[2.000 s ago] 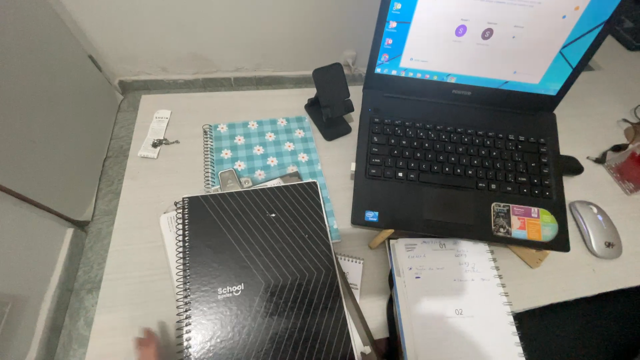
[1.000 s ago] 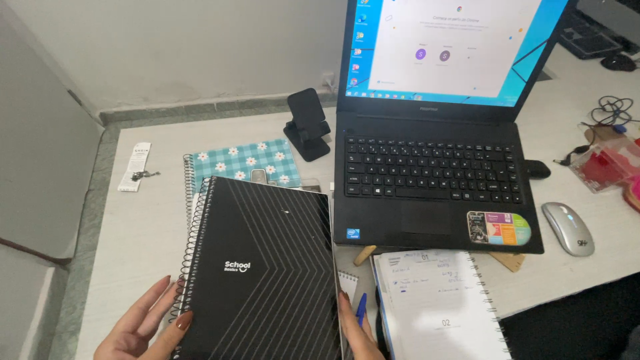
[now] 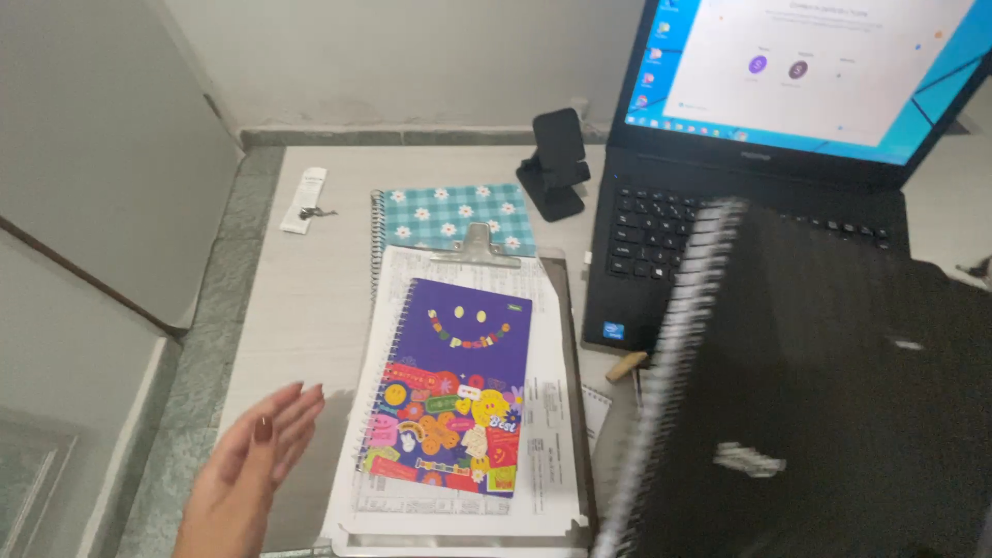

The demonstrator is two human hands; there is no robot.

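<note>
My left hand point(image 3: 252, 473), empty with its fingers extended, hovers left of a clipboard point(image 3: 478, 246) holding printed papers. On those papers lies a spiral notebook with a purple, sticker-patterned cover point(image 3: 465, 387). A large black spiral notebook point(image 3: 814, 387), blurred, is raised at the right and covers part of the laptop keyboard point(image 3: 659, 225). My right hand is not visible; the black notebook may hide it. Beneath the clipboard's top edge rests a teal checkered notebook with daisies point(image 3: 457, 209).
A black phone stand point(image 3: 558, 163) stands between the daisy notebook and the open laptop point(image 3: 775, 170). Small keys point(image 3: 314, 212) lie on a white paper tag point(image 3: 304, 198) at the table's left. A small spiral pad point(image 3: 595, 411) shows beside the clipboard. A wall runs behind the table.
The black notebook, between both hands a second ago, has moved right over the laptop. The clipboard and purple notebook are now uncovered. My left hand has let go.
</note>
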